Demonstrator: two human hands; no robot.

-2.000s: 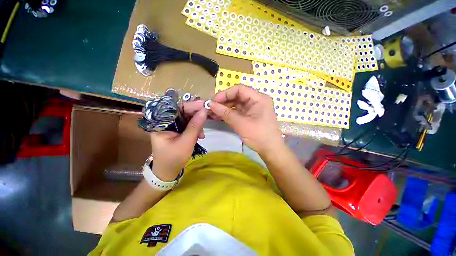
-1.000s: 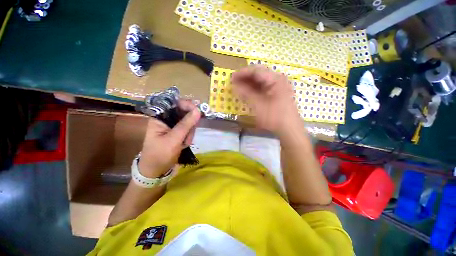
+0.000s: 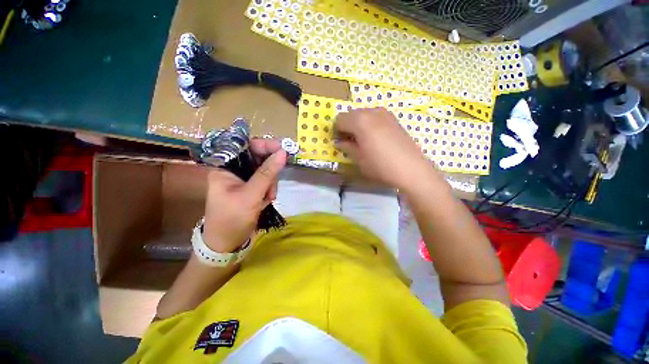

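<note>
My left hand (image 3: 245, 192) holds a bunch of silver-faced wired discs (image 3: 226, 144), with black lead wires (image 3: 270, 217) hanging below the palm. One white-faced disc (image 3: 289, 146) is pinched at its thumb and fingertip. My right hand (image 3: 377, 146) is over the gasket sheet (image 3: 317, 126), with the fingers curled down at its yellow used area. The fingertips are blurred, and I cannot tell if they hold a ring. Rows of white rings show on the sheet right of the hand.
A tied bundle of wired parts (image 3: 242, 76) lies on the cardboard pad (image 3: 235, 43). Spare gasket sheets (image 3: 398, 60) overlap behind the working sheet. A white scrap (image 3: 520, 135) and a solder wire spool (image 3: 626, 106) are at right. An open carton (image 3: 135, 227) and a red stool (image 3: 530, 270) are below the bench.
My right hand has left the left fingertips and moved right to the gasket sheet. My left hand keeps the bunch, and the single disc now shows uncovered at its fingertips.
</note>
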